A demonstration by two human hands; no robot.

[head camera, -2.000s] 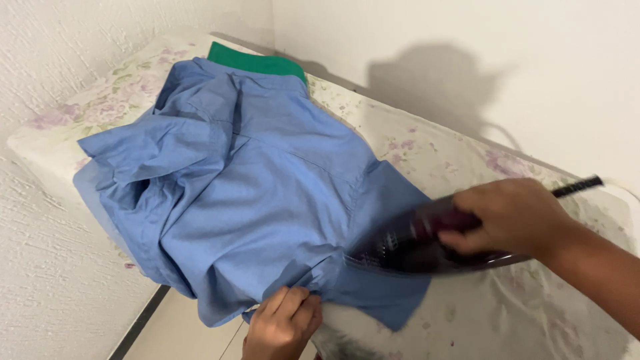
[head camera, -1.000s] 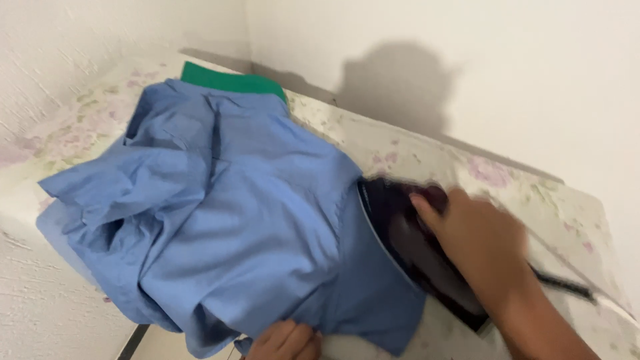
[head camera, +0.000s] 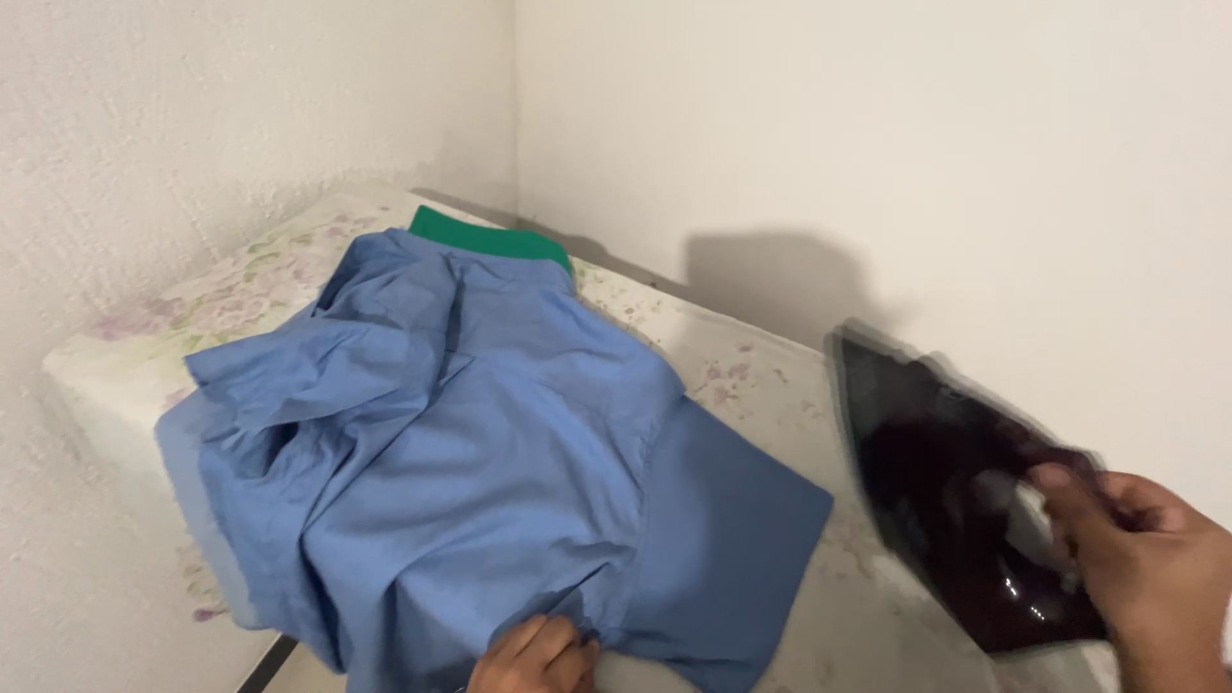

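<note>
A blue short-sleeved shirt with a green collar lies on a padded surface under a floral cloth. Its right-hand sleeve is spread fairly flat, while the left part is bunched in folds. My left hand grips the shirt's edge near that sleeve's underarm, at the bottom of the view. In my right hand is a dark clothes iron, held by its handle to the right of the sleeve, apart from the shirt. The iron is blurred, and its tip points up and left.
A rough white wall stands at the left and a smooth wall behind the surface, meeting in a corner. A dark strip shows low at the left, below the covered surface.
The iron in my right hand was over the sleeve two seconds ago, then at its outer edge, and is now off to the right of it. My left hand stays at the shirt's edge.
</note>
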